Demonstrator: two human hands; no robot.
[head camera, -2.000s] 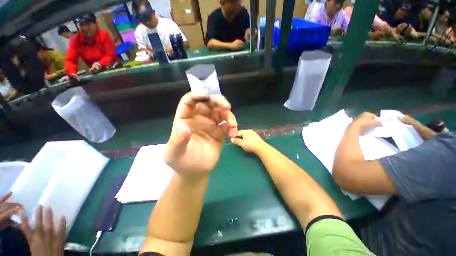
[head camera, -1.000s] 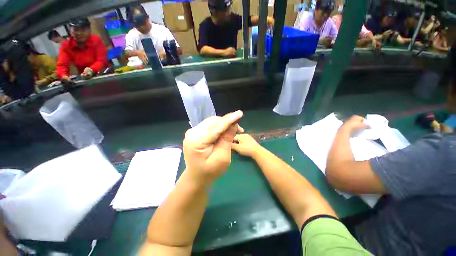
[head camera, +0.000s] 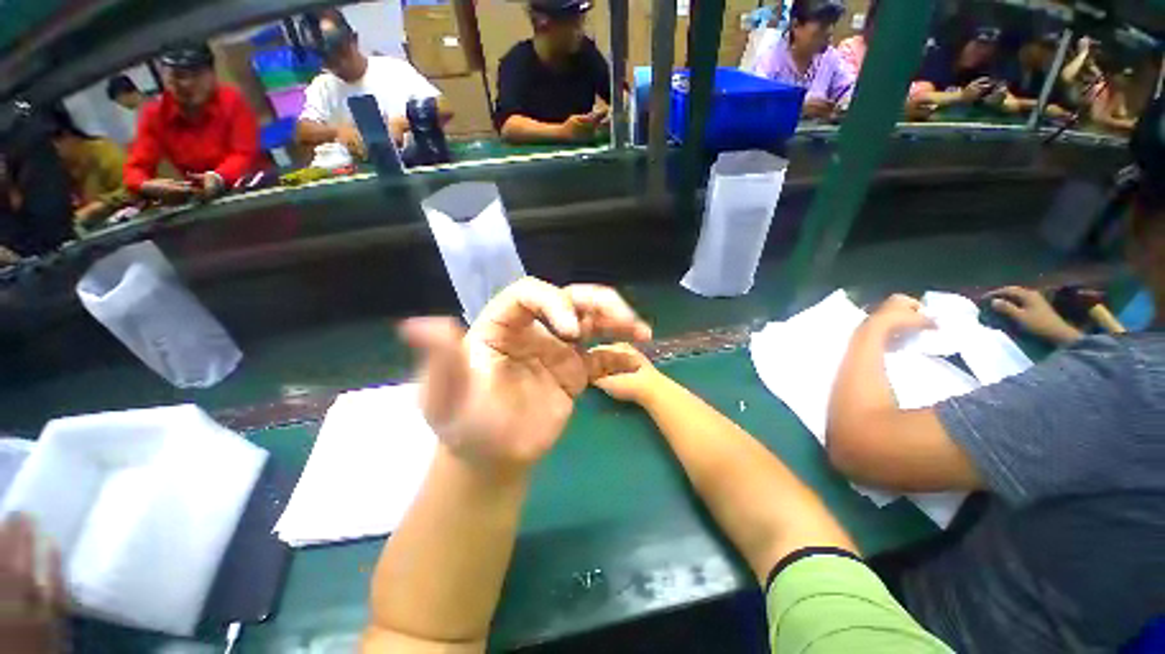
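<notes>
My left hand (head camera: 509, 377) is raised over the worktable, palm towards me, thumb apart and fingers loosely curled; nothing shows in it. My right hand (head camera: 618, 372) is low, just behind and right of it, its fingertips partly hidden by my left hand; whether it holds anything cannot be seen. A stack of white packing paper (head camera: 358, 466) lies on the green table (head camera: 613, 511) left of my left forearm. A white paper tube (head camera: 473, 243) stands beyond my left hand, its lower end partly hidden.
More paper tubes are at the far left (head camera: 160, 319) and right (head camera: 737, 224). A neighbour's hand is beside folded white paper (head camera: 141, 511) and a black slab (head camera: 256, 562) at left. A right neighbour's arms rest over fanned paper (head camera: 805, 345). A green post (head camera: 862, 153) rises beyond.
My left hand turned from palm up to fingers folded over, then opened again with thumb apart. My right hand has barely moved. The left neighbour's paper was lifted and shifted.
</notes>
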